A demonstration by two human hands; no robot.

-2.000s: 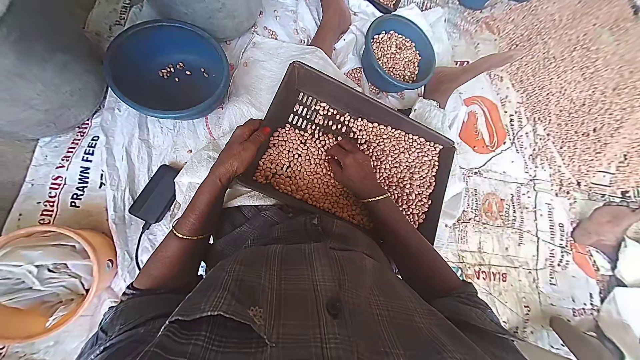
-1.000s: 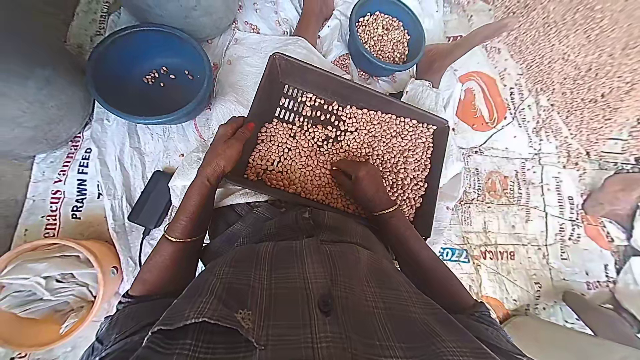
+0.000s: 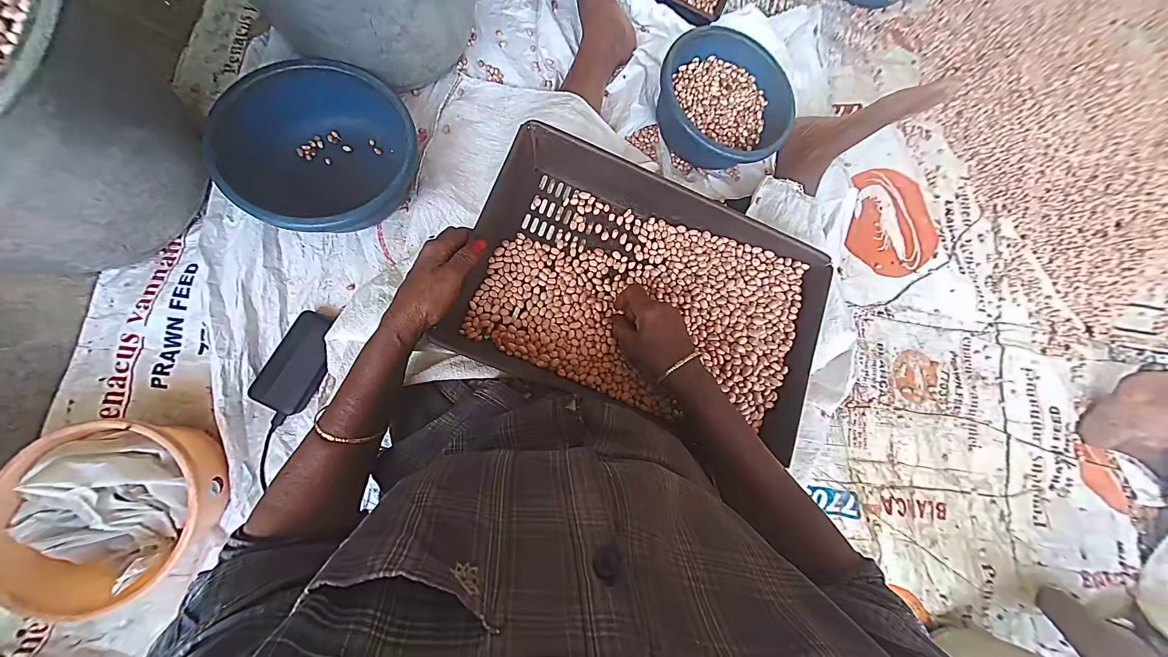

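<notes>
A dark plastic tray (image 3: 675, 196) with a slotted bottom lies tilted across my lap, holding a spread layer of pinkish-brown nuts or beans (image 3: 730, 283). My left hand (image 3: 436, 285) grips the tray's left edge, thumb on the rim. My right hand (image 3: 652, 333) rests among the nuts near the tray's middle, fingers bent down; whether it pinches any is hidden. Slots show bare at the tray's upper left. Beyond the left corner stands a wide blue basin (image 3: 274, 173) with several nuts in it. A smaller blue tub (image 3: 671, 100), well filled with nuts, is beyond the tray.
Grey drums (image 3: 109, 173) stand at upper left. An orange pot (image 3: 205, 474) holding a plastic bag is at lower left, and a black device (image 3: 292, 363) with a cable lies beside my left arm. Printed sacks (image 3: 949, 365) cover the floor. Nuts (image 3: 1077, 137) spread at upper right. Another person's foot (image 3: 808, 151) is near the tub.
My right hand has shifted slightly within the tray since one second ago, toward its far side. My left hand stays on the tray's left edge.
</notes>
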